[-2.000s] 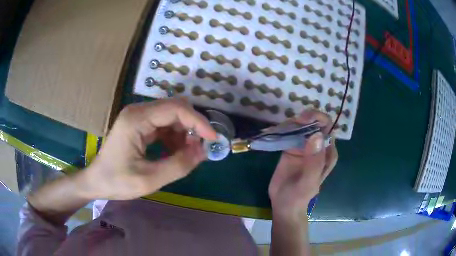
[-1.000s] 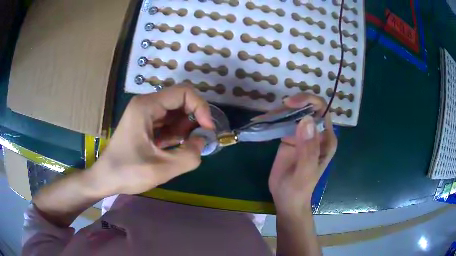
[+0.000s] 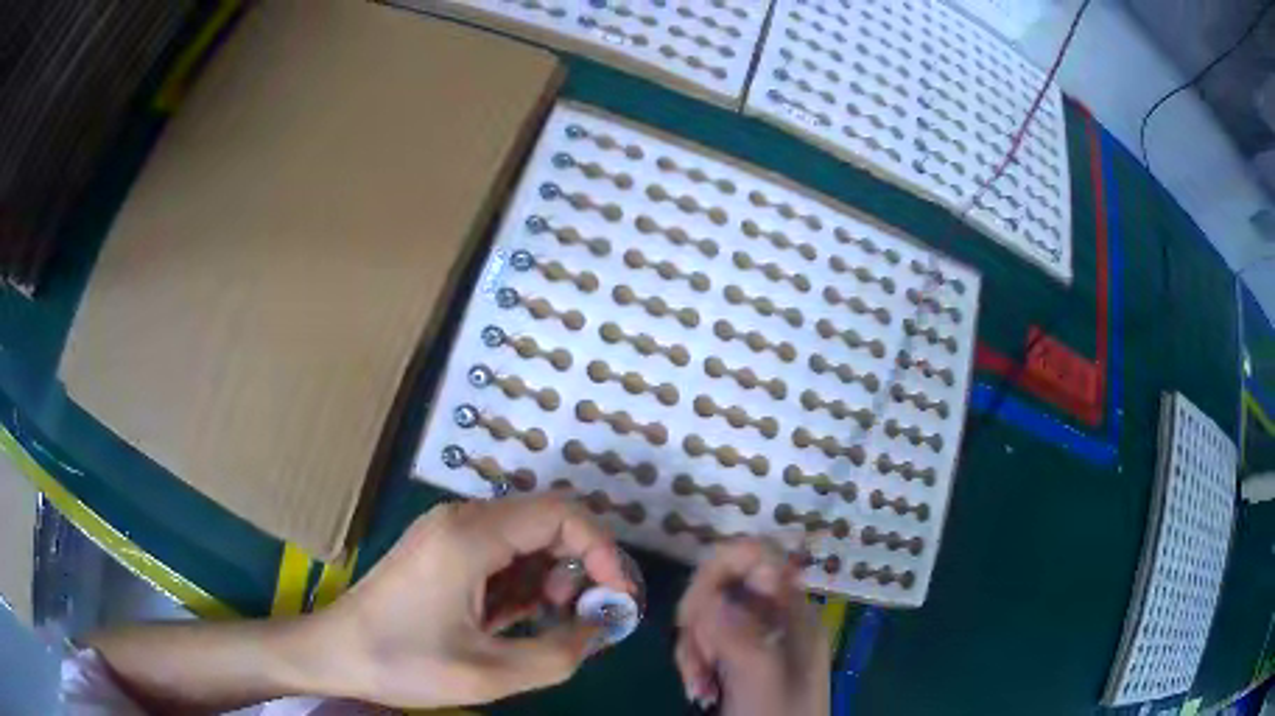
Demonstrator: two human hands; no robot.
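Observation:
My left hand (image 3: 448,602) has its fingers curled around a small silvery round component (image 3: 569,568), partly hidden by the fingers. A round bottle with a white top (image 3: 610,614) is at its fingertips. My right hand (image 3: 755,629) is blurred, fingers curled, right of the bottle and apart from it. A dark part of the wired hand tool (image 3: 741,597) shows faintly in it; its tip is not distinguishable. The white slotted tray (image 3: 671,217) lies beyond both hands, with silvery components in the left-end holes of its rows.
A brown cardboard sheet (image 3: 308,252) lies left of the tray, with stacked trays (image 3: 84,98) at the far left. Other white trays (image 3: 916,105) lie at the back and one (image 3: 1182,546) at the right. The thin red cable (image 3: 1028,119) crosses the trays.
The view has shifted, showing more of the trays behind. My right hand has drawn away from the bottle, and the tool's brass tip no longer shows there. My left hand keeps its curled pose.

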